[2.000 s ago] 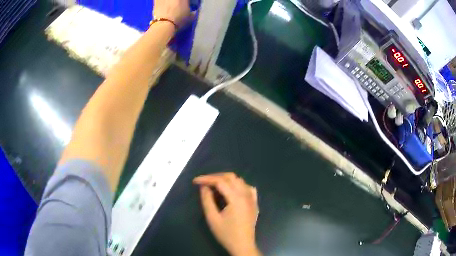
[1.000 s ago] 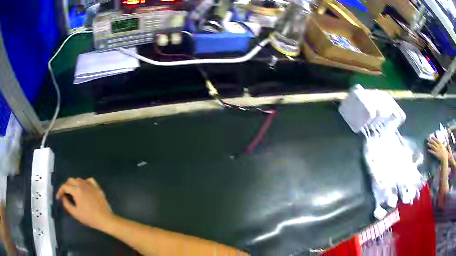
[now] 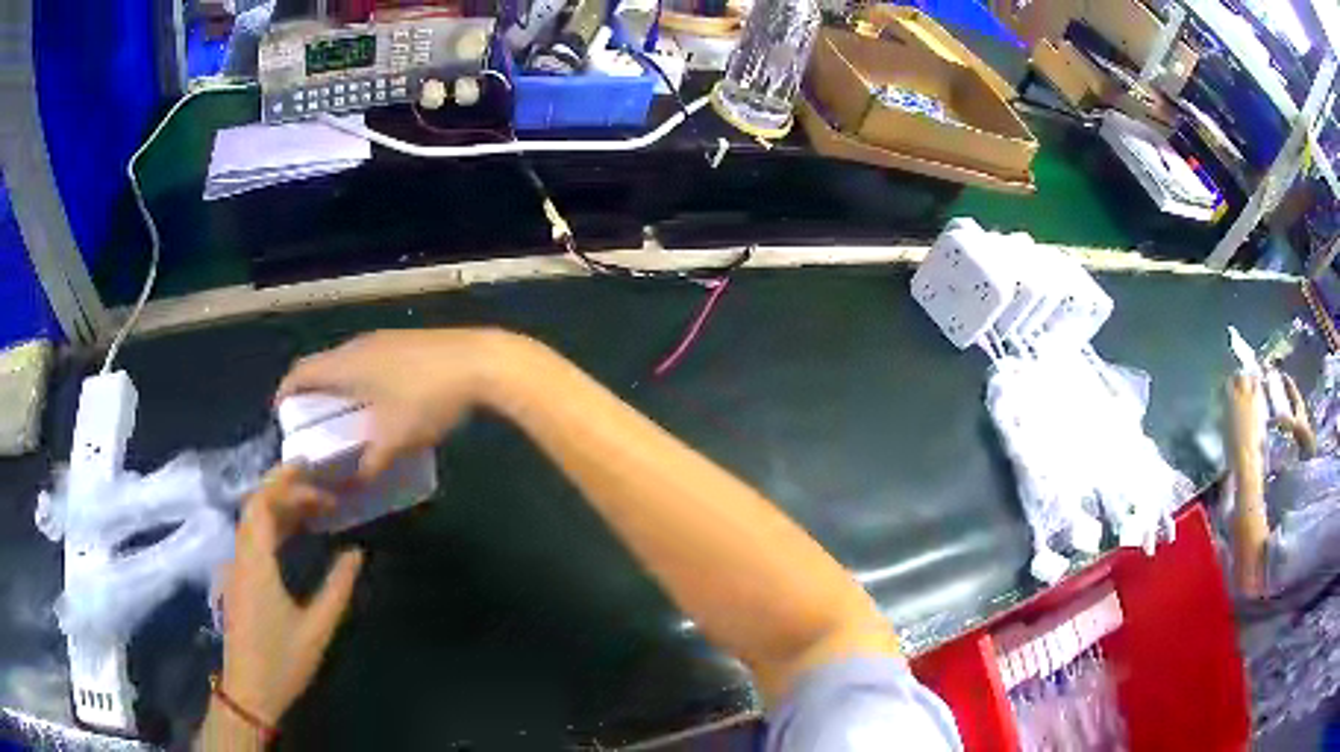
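Observation:
White socket units (image 3: 385, 492) are stacked on the dark green bench at centre-left, partly covered by my hands. My right hand (image 3: 419, 385) reaches over them from above and grips them. My left hand (image 3: 279, 588) is at their lower left, fingertips touching the nearest side, thumb spread. Cords in crinkled clear bags (image 3: 162, 536) trail left from the units and lie across the long white test power strip (image 3: 100, 441). The strip's USB end shows at the bottom left. How many units are under my hands is hard to tell.
Several white units (image 3: 1014, 287) stand at right, bagged cords (image 3: 1080, 441) hanging toward a red bin (image 3: 1190, 632). A pink-red lead (image 3: 691, 326) lies mid-bench. Behind are a meter (image 3: 368, 66), papers (image 3: 287, 152) and a cardboard tray (image 3: 926, 132). Another person's hands (image 3: 1261, 404) show far right.
The view has swung right from the first frame and shifted slightly since the second. Units and bagged cords now lie by the test strip. My right hand has moved onto the units; my left hand has come in.

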